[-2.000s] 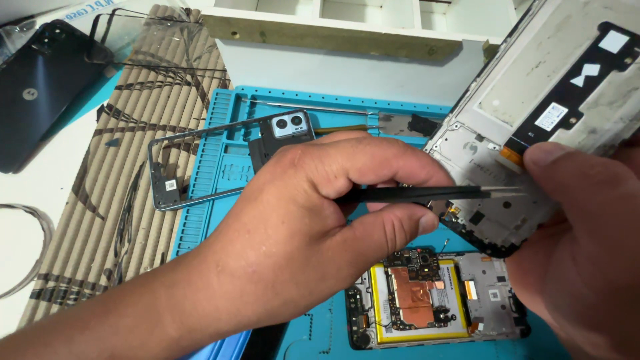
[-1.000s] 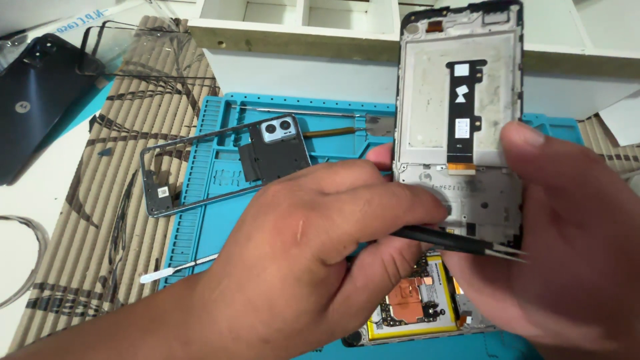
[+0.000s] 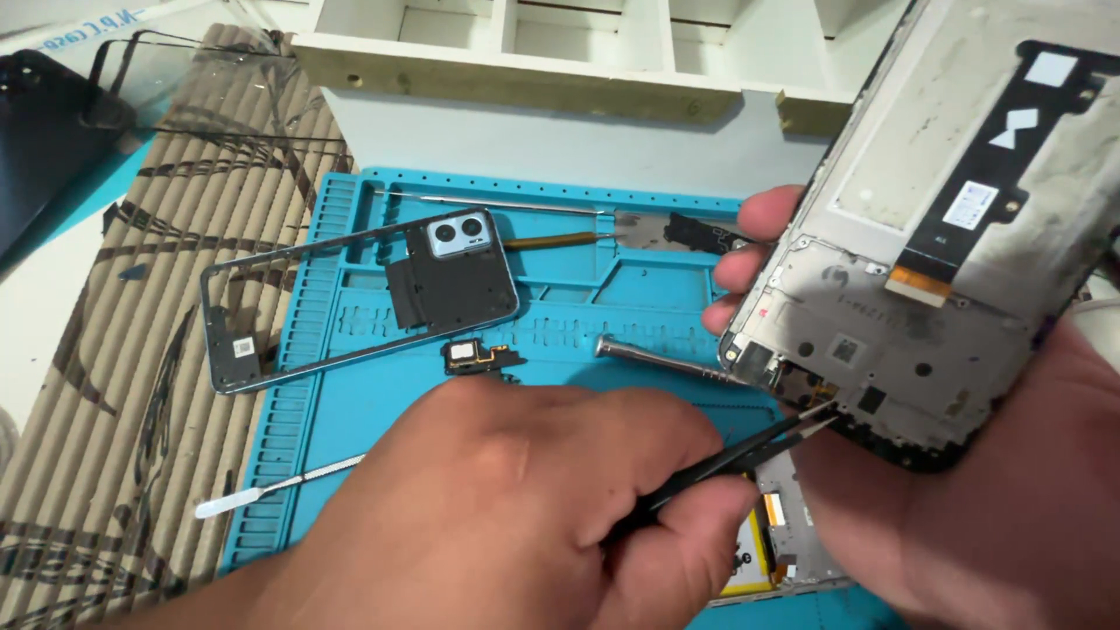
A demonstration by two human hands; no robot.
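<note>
My left hand (image 3: 516, 490) comes in from the lower left and holds black-handled tweezers (image 3: 726, 464) between thumb and fingers. The slightly parted metal tips are at the lower edge of a phone's mid-frame (image 3: 875, 324), beside a small gold-coloured flex part. My right hand (image 3: 936, 516) supports this mid-frame from beneath, tilted, with its fingertips past the left edge. A black display flex cable (image 3: 971, 184) with white stickers lies along the frame's inner face, ending in a copper-coloured connector (image 3: 919, 284). Below, partly hidden by my hands, lies an opened phone with a yellow-edged battery (image 3: 757, 542).
A blue repair mat (image 3: 350, 437) bears an empty phone frame with camera housing (image 3: 455, 280), a small speaker-like module (image 3: 472, 354), a metal-handled tool (image 3: 665, 359) and a metal spudger (image 3: 280, 486). White compartments (image 3: 569, 35) stand behind; a dark phone (image 3: 44, 166) lies far left.
The mid-frame, upright a second ago, is tilted to the right again. The tweezers' tips, earlier in front of my right hand, are now at the mid-frame's lower edge.
</note>
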